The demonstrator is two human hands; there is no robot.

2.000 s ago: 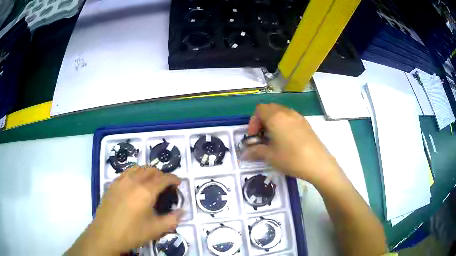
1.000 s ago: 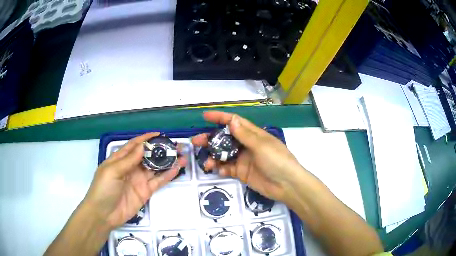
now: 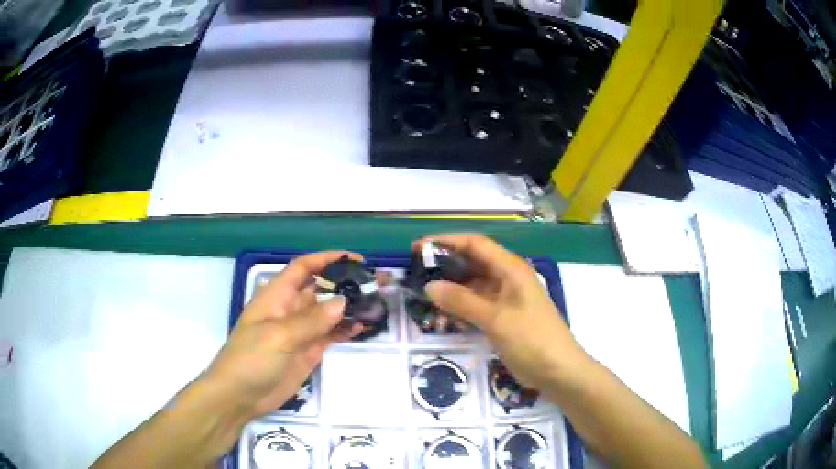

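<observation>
My left hand (image 3: 284, 325) holds a smartwatch body (image 3: 348, 286) over the top of the blue-rimmed tray (image 3: 240, 298). Its dark back with a round centre and pale strips faces me. My right hand (image 3: 504, 307) holds a second smartwatch body (image 3: 434, 266), dark with a pale strip, tilted and blurred, close to the first. The fingers hide part of both. Below the hands, several watches lie in white pockets, such as a round one with a silver rim (image 3: 440, 383). The pocket to its left holds no watch.
A black foam tray (image 3: 440, 151) with watch parts stands behind on a white sheet (image 3: 266, 119). A slanted yellow post (image 3: 632, 110) rises beside it. Stacked blue trays (image 3: 752, 128) and papers (image 3: 747, 311) are at right. A white blister tray (image 3: 151, 23) is far left.
Two seconds ago both hands were at tray pockets; now both hold watches raised. Since one second ago the right-hand watch has tilted, and the whole view has shifted, with the scene lower and further right.
</observation>
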